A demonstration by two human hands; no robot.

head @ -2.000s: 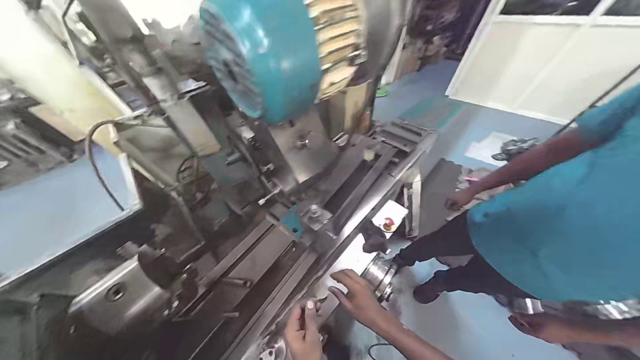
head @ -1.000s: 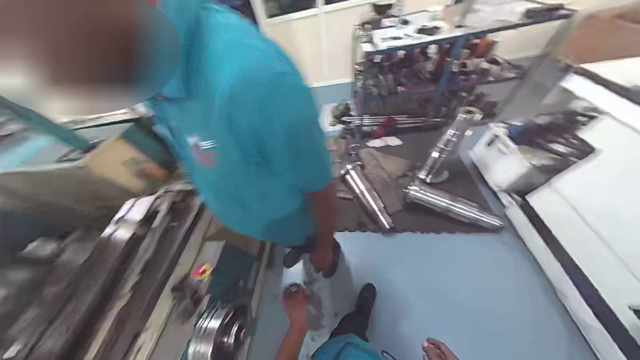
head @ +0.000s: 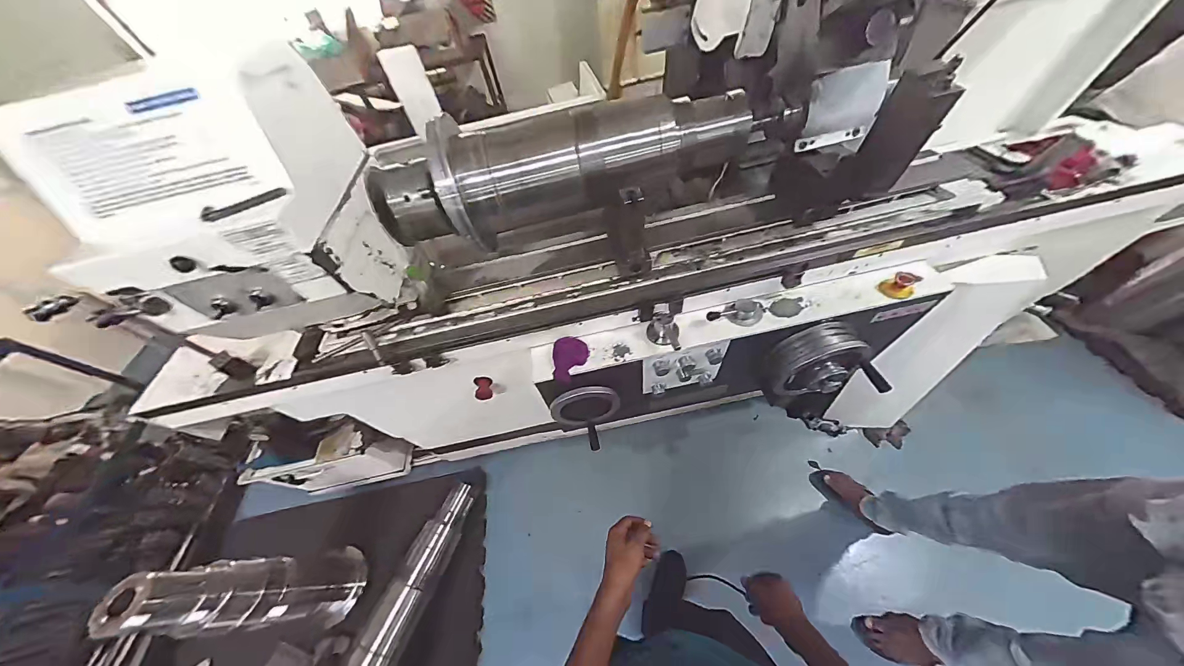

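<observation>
My left hand (head: 631, 546) hangs low at the bottom centre with its fingers curled; whether it grips anything is not clear. To its right my right hand (head: 772, 597) is half closed beside a thin black cable (head: 717, 579), and I cannot tell if it holds the cable. Both hands are over the floor, apart from the machine. Beyond them stands a white cylindrical grinding machine (head: 444, 407) with a large steel shaft (head: 573, 153) mounted across it. On its front are a small handwheel (head: 585, 405), a larger handwheel (head: 819, 365) and a red button (head: 899, 284).
At lower left, a hollow steel cylinder (head: 231, 597) and a long steel shaft (head: 416, 583) lie on a dark mat (head: 305, 518). Another person's legs (head: 1017, 518) and feet are at the right, on the blue floor (head: 555, 518). An open drawer (head: 333, 472) juts from the machine's lower left.
The view has swung far round, from a machine with a teal motor, past a person in a teal shirt, to the white machine. My hands, together at the first machine earlier, are now apart.
</observation>
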